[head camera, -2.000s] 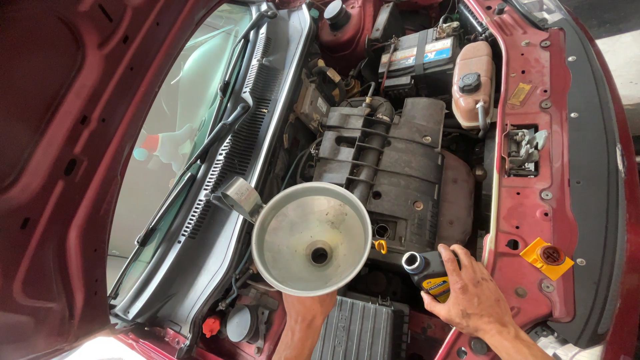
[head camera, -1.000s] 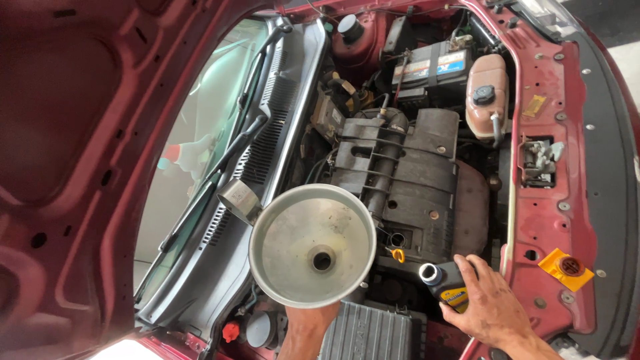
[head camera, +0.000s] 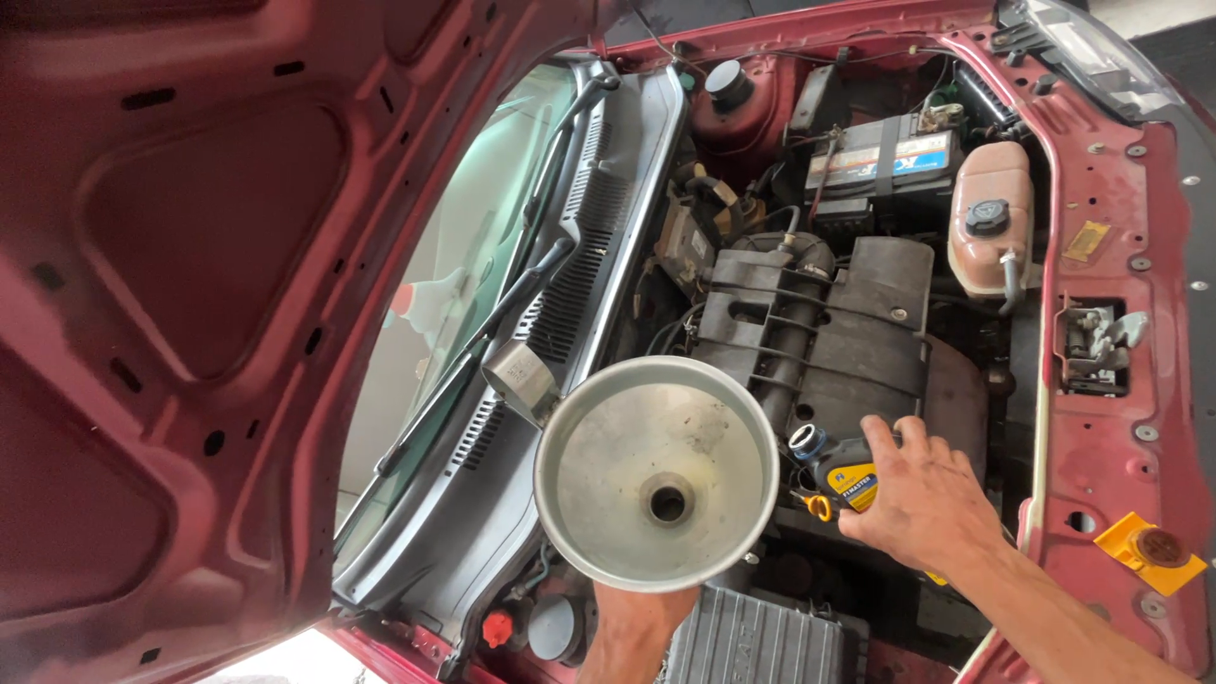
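Note:
A wide metal funnel (head camera: 608, 475) with a side handle faces up over the engine bay, its spout hole dark in the middle. My left hand (head camera: 638, 613) is beneath it, fingers hidden by the bowl, and holds it from below. On the right my right hand (head camera: 917, 494) grips a dark oil bottle (head camera: 848, 470) with a yellow label. The bottle is tilted, its uncapped mouth pointing up and left, a short way right of the funnel's rim. Just below the bottle's neck shows the yellow loop of a dipstick (head camera: 819, 507). Behind the bottle lies the black plastic engine cover (head camera: 855, 332).
The raised red hood (head camera: 218, 218) fills the left, beside the windshield wipers (head camera: 527, 285). Farther back are a car battery (head camera: 883, 166) and a brownish coolant reservoir (head camera: 993, 204). A brown cap on a yellow piece (head camera: 1154, 551) rests on the front panel. A ribbed black housing (head camera: 750, 641) is below.
My right hand has moved the bottle up and left, nearer the funnel and over the area by the dipstick loop. My left hand still holds the funnel.

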